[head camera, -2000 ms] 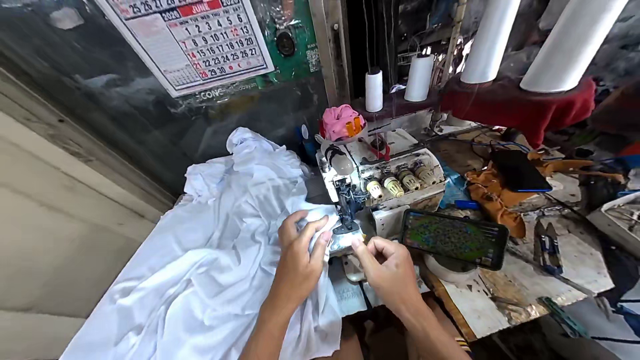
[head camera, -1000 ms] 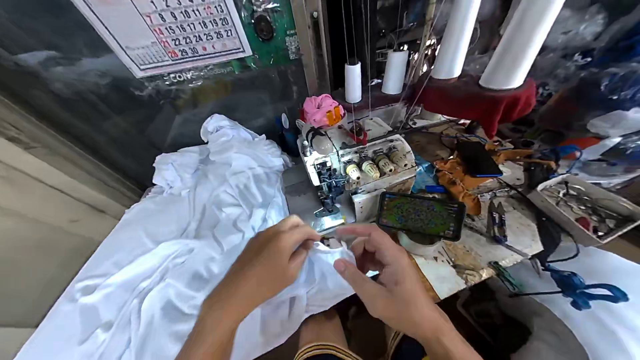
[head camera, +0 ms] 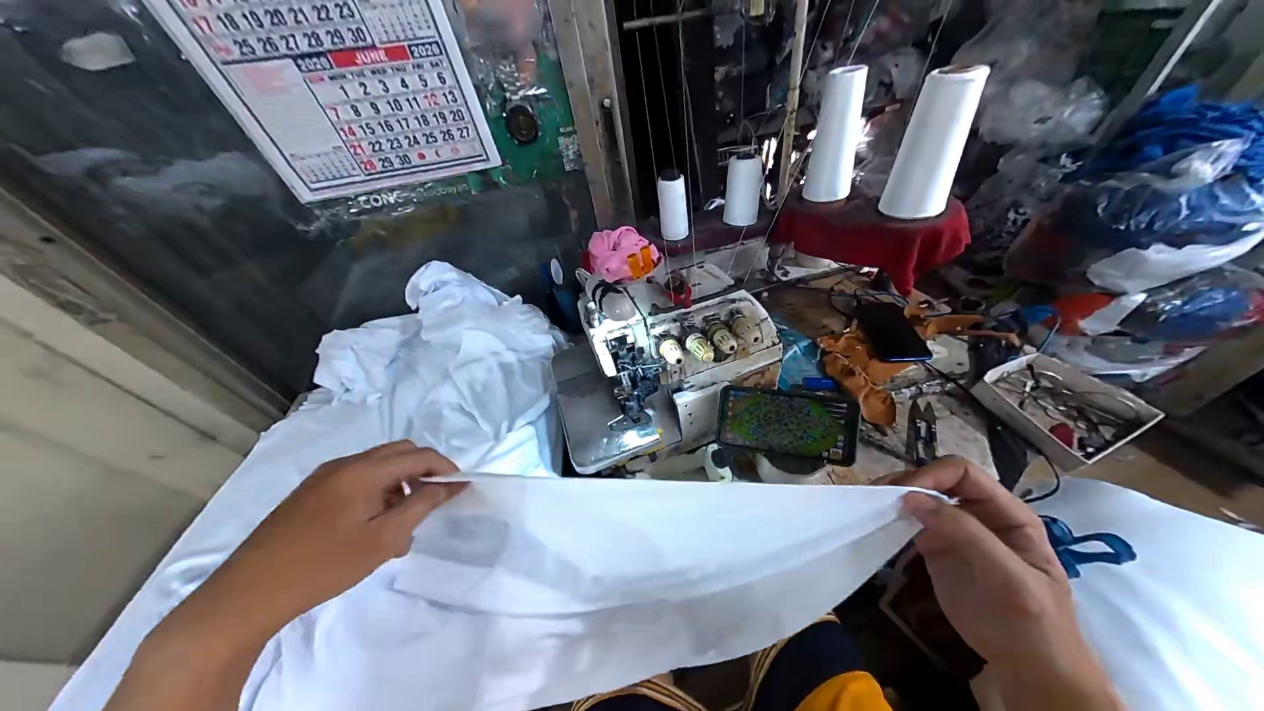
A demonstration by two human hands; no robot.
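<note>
A white fabric panel point(head camera: 632, 563) is stretched in front of me with its top edge nearly straight. My left hand point(head camera: 380, 504) pinches one end of that edge between thumb and fingers. At the other end, my right hand point(head camera: 987, 553) grips the corner between thumb and forefinger. Beyond the fabric stands an overlock sewing machine point(head camera: 681, 346), its metal plate point(head camera: 607, 420) bare and its lamp lit near the needle area. More white cloth point(head camera: 484, 365) lies bunched to the left of the machine and runs down under my left arm.
A phone point(head camera: 788, 425) leans beside the machine, showing a game-like picture. Snips point(head camera: 921, 433), a dark phone point(head camera: 892, 331) and an open box of small items point(head camera: 1066, 405) lie to the right. White thread cones point(head camera: 933, 143) stand behind. Blue-handled scissors point(head camera: 1091, 548) rest on white cloth at the right.
My hands were close together, first at the machine's needle area, then in front of it. They are now far apart, with the fabric edge drawn out between them.
</note>
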